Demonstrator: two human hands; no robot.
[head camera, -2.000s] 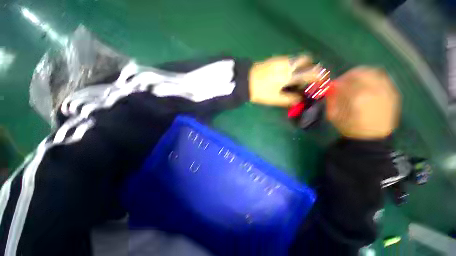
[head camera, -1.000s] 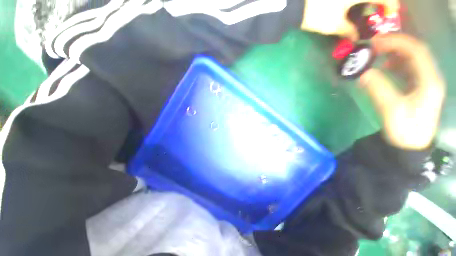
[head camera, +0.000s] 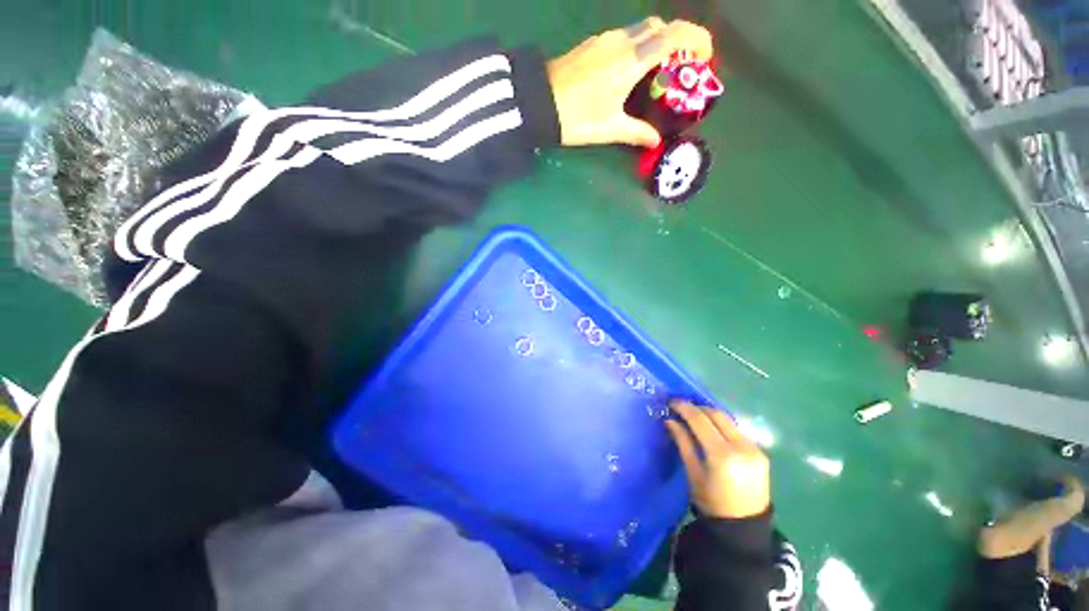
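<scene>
My left hand (head camera: 615, 90) holds a dark unit with glowing red and pink lights (head camera: 687, 84) at the top. A black wheel with a white spoked centre (head camera: 681, 170) hangs at its lower side. The blue tray (head camera: 406, 346) lies in front of me with several thin silver rings (head camera: 540, 290) inside, mostly along its upper right side. My right hand (head camera: 720, 460) reaches over the tray's right edge, fingertips down beside the rings. Whether it pinches a ring is hidden.
A clear bag of small silvery parts (head camera: 114, 167) lies at the left on the green belt (head camera: 788, 227). A black unit (head camera: 949, 316), a small pale cylinder (head camera: 874, 412) and a metal bar (head camera: 1015, 403) are at the right. Another person's hand (head camera: 1033, 519) shows at the lower right.
My hands have moved apart. My left hand keeps the lit unit, now further left in the picture; my right hand has left it and come down to the tray.
</scene>
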